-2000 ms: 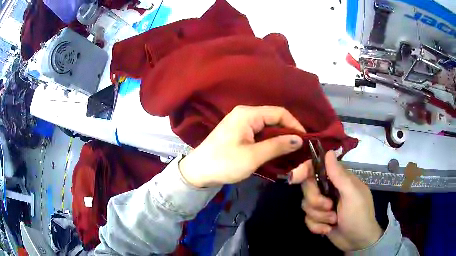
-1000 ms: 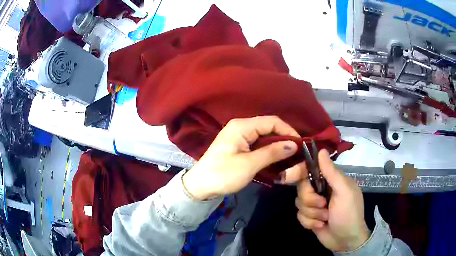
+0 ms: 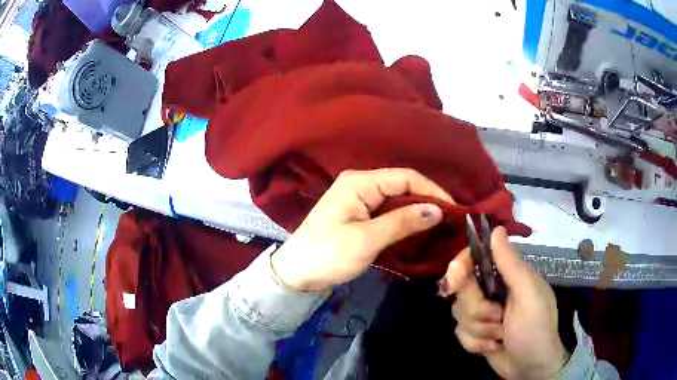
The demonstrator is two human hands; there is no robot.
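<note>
A dark red knit garment piece (image 3: pixel 356 111) lies bunched on the white machine table, its near edge hanging at the table's front. My left hand (image 3: pixel 364 230) pinches a folded edge of it between thumb and fingers. My right hand (image 3: pixel 501 312) holds small dark thread snips (image 3: pixel 486 271) upright in the palm, just right of my left fingertips. The two blades point up and are apart, close to the red edge. I cannot tell whether they touch the fabric.
The sewing machine (image 3: pixel 638 37) with its metal foot parts stands at upper right. A grey-white fan-like box (image 3: pixel 104 89) and a dark phone-like object (image 3: pixel 150 152) are at left. A measuring tape (image 3: pixel 549 267) runs along the front edge. Another red piece (image 3: pixel 159 274) hangs lower left.
The snips have moved slightly right, off the spot by my left fingertips, and their blades show apart. My left hand keeps its pinch. The whole view has shifted a little.
</note>
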